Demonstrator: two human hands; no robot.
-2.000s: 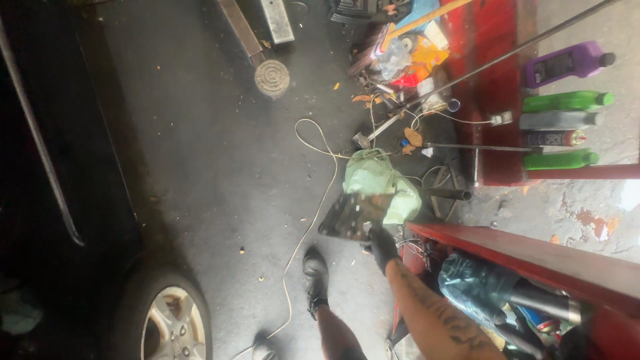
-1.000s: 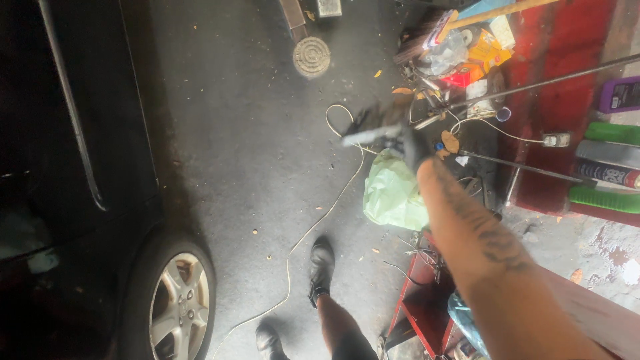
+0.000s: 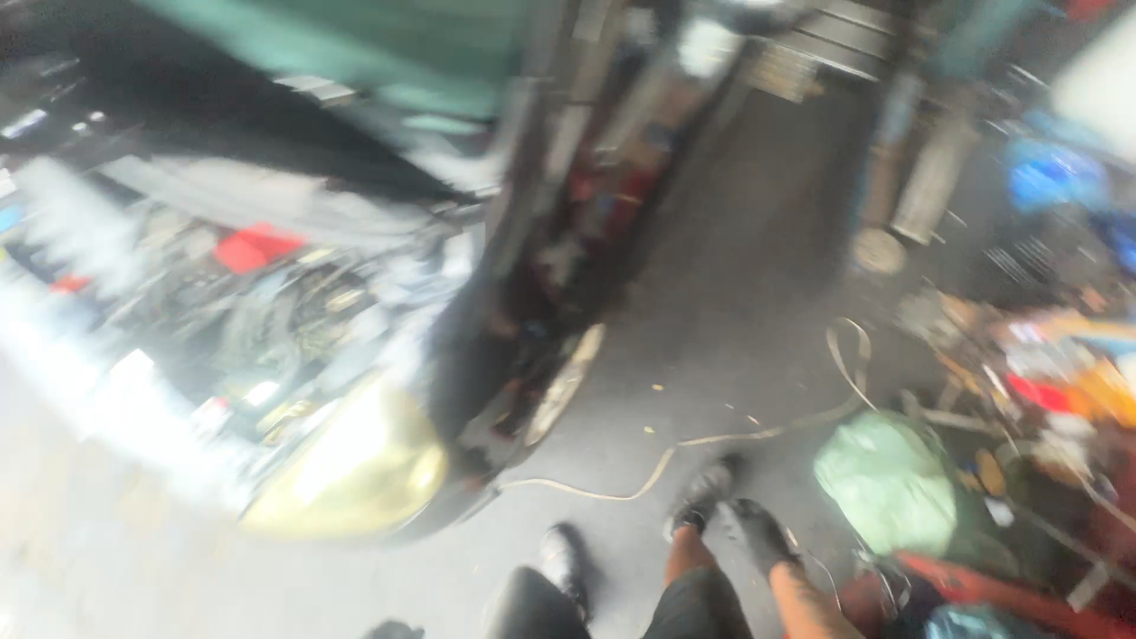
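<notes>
My right hand (image 3: 759, 532), in a dark glove, hangs low beside my right shoe (image 3: 706, 488). Blur hides whether its fingers hold anything. A small dark shape at the bottom edge, left of my legs, may be my left hand (image 3: 393, 630), mostly cut off. The pale green plastic bag (image 3: 887, 484) lies on the floor to the right of my right hand. On the left stands a dark car with its engine bay (image 3: 275, 328) exposed and a yellowed headlight (image 3: 355, 461) at the near corner.
A thin pale cable (image 3: 612, 493) snakes over the floor near my feet. Mixed clutter, with an orange wrapper (image 3: 1100, 390), lies at the right. A red metal frame (image 3: 985, 586) stands at the lower right. Metal beams with a round pad (image 3: 879, 251) lie farther off.
The view has swung left to the car's front. My right hand has dropped from near the green bag to beside my leg. The dark flat thing it held earlier cannot be made out.
</notes>
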